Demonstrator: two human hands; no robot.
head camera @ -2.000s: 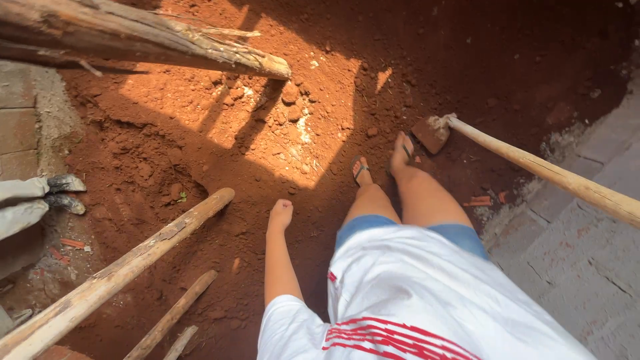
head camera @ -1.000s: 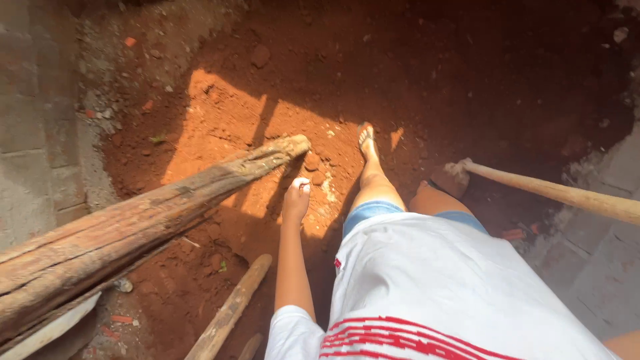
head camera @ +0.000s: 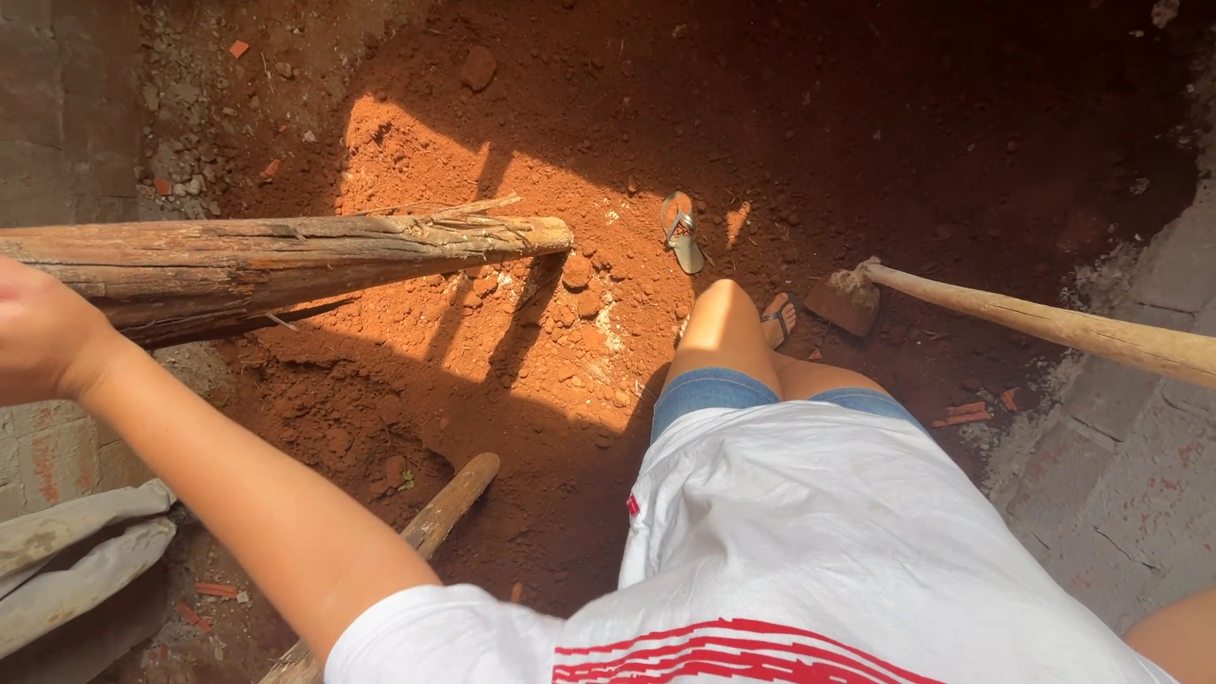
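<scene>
My left hand is at the left edge, partly cut off, beside a thick rough wooden post; its fingers lie out of frame, so whether it grips the post is not visible. The post's end hangs over sunlit red soil. Only a bit of my right arm shows at the lower right edge; my right hand is out of view. One flip-flop lies on the soil above my raised knee, with no foot in it. My other foot wears a dark flip-flop, next to a hoe with a long wooden handle.
A second wooden pole slants up from the bottom. Another person's pale, stained trouser legs show at the lower left. A block wall runs along the right, another masonry surface along the left. Brick pieces and clods lie about.
My left arm has swung out to the left, toward the thick post. One foot has come out of its flip-flop, and that knee is now raised. The view has shifted.
</scene>
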